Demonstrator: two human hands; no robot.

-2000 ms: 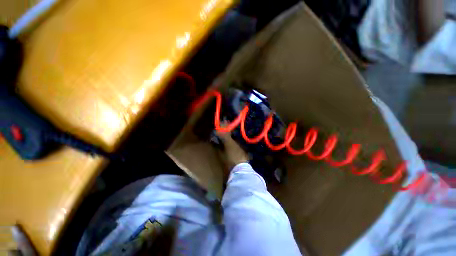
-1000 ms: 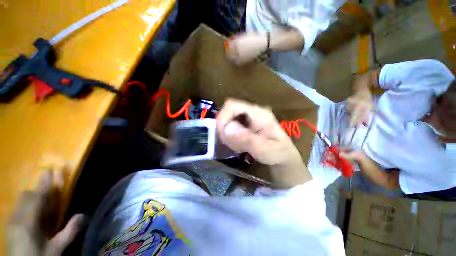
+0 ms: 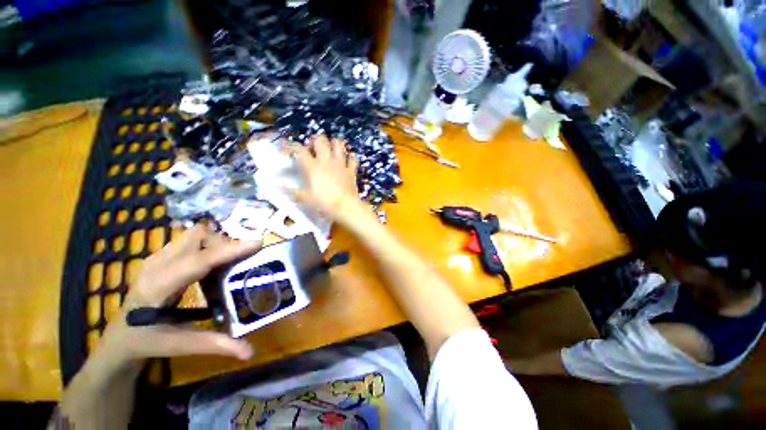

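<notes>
My left hand holds a black appliance housing at the bench's near edge. A white-edged square end with a dark round centre faces me, and black bars stick out at both sides. My right hand reaches over the pile, its fingers on or just above a crumpled white cloth or paper; whether it grips anything cannot be told. Flat plates with cut-out centres lie between my hands. Small black cylindrical parts are heaped beyond my right hand.
A glue gun with a whitish stick lies right on the orange bench. A small white fan and squeeze bottle stand behind. A slotted black mat is at left. Another person sits at right beside a cardboard box.
The view has swung from the cardboard box to the bench. My right hand has gone from the box side to the pile. The housing is now in my left hand.
</notes>
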